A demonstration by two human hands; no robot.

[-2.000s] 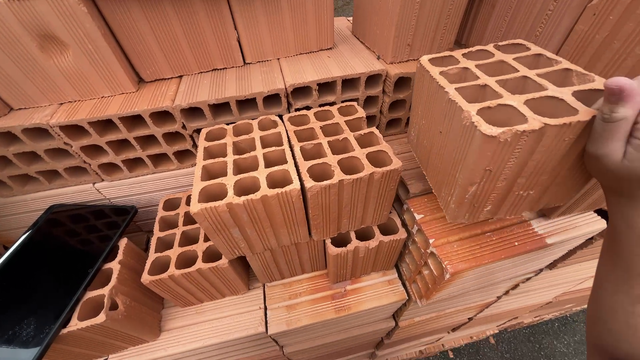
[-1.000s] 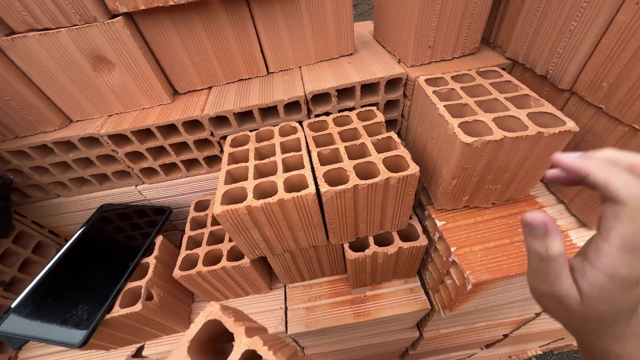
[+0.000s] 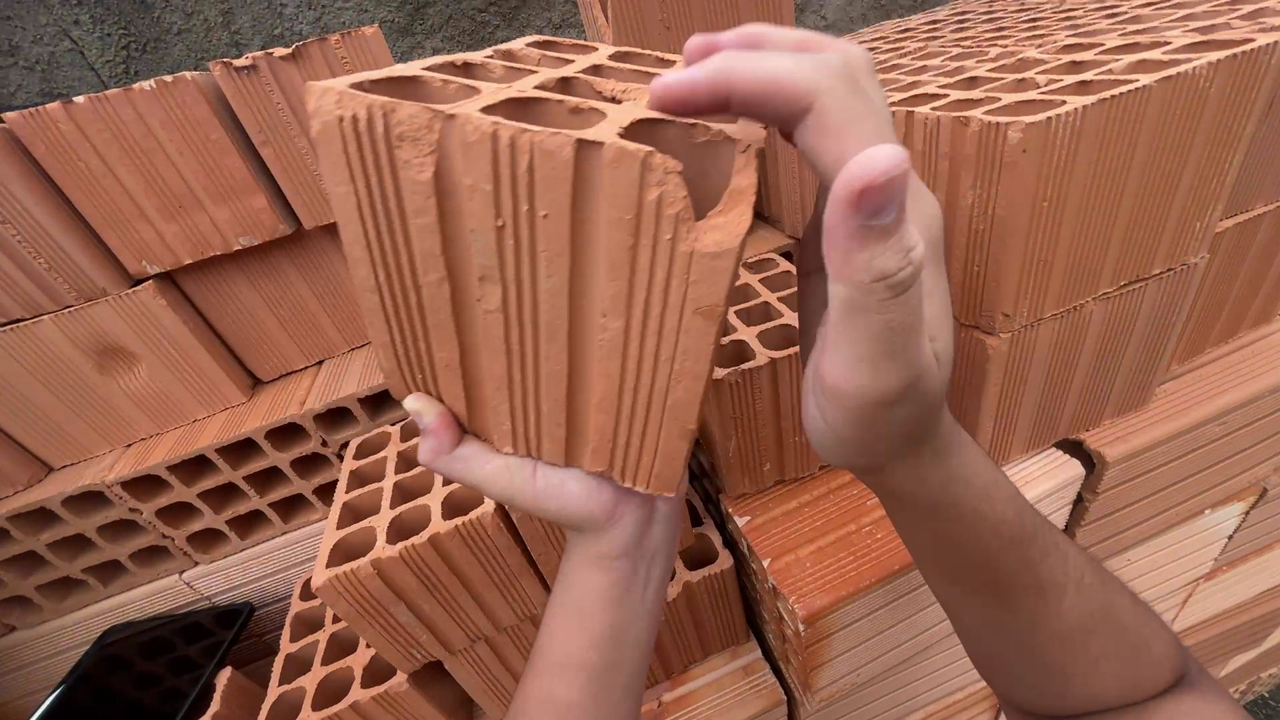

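Note:
A hollow clay brick (image 3: 540,290) with a chipped upper right corner is held up in the middle of the view, its holes facing up. My left hand (image 3: 540,485) supports it from below, the thumb at its lower left edge. Beside its right side is my right hand (image 3: 850,230), thumb raised and fingers curved over toward the chipped corner; whether the fingertips touch the brick is unclear. Behind and below, another hollow brick (image 3: 430,560) stands with its holes up, and a further one (image 3: 765,400) is partly hidden by my right hand.
Stacked hollow bricks (image 3: 1080,210) rise at the right. Rows of bricks (image 3: 140,180) lean at the left, above bricks laid with holes facing outward (image 3: 215,495). A black glass-faced device (image 3: 150,670) lies at the lower left. Rough grey ground (image 3: 150,35) shows at the top.
The chipped brick, low in the view one second ago, is now raised on my left hand. My right hand, on another brick two seconds ago, has let that go and is beside the chipped one.

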